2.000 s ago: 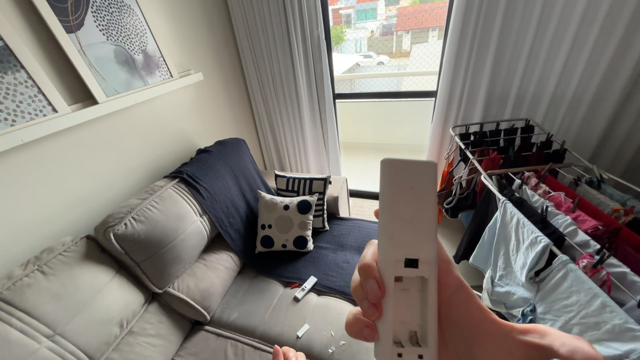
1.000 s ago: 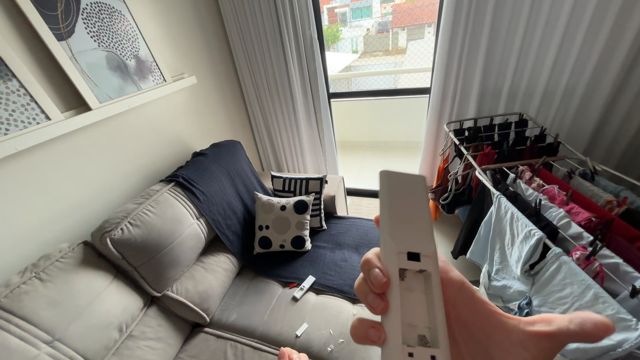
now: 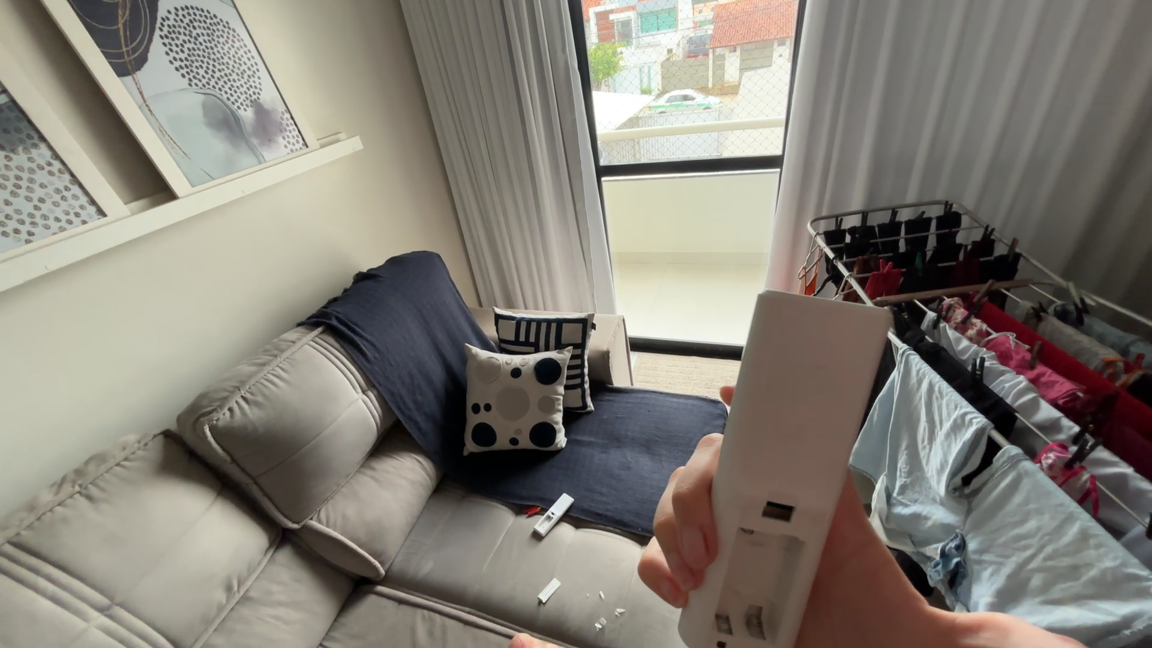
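Note:
My right hand [image 3: 855, 576] grips a white plastic remote control [image 3: 796, 396], held upright close to the camera. Its back faces me, and the uncovered battery compartment shows at the lower part. Only a fingertip of my left hand [image 3: 531, 641] shows at the bottom edge; what it touches, if anything, is hidden. On the grey sofa seat lie a second white remote-like device [image 3: 553, 516] beside a small red item [image 3: 532, 510], a small white cover-like piece [image 3: 549, 590] and several white scraps [image 3: 601, 623].
A navy throw [image 3: 576, 468] drapes the grey sofa [image 3: 450, 540], with two patterned cushions [image 3: 517, 399] on it. To the right, laundry hangs on a drying rack [image 3: 832, 256]. Curtains [image 3: 513, 153] flank a glass balcony door, and framed pictures stand on a wall ledge [image 3: 207, 207] at the left.
The remote control in my right hand has turned and tilted; my right thumb, spread out at the lower right one second ago, is less in view.

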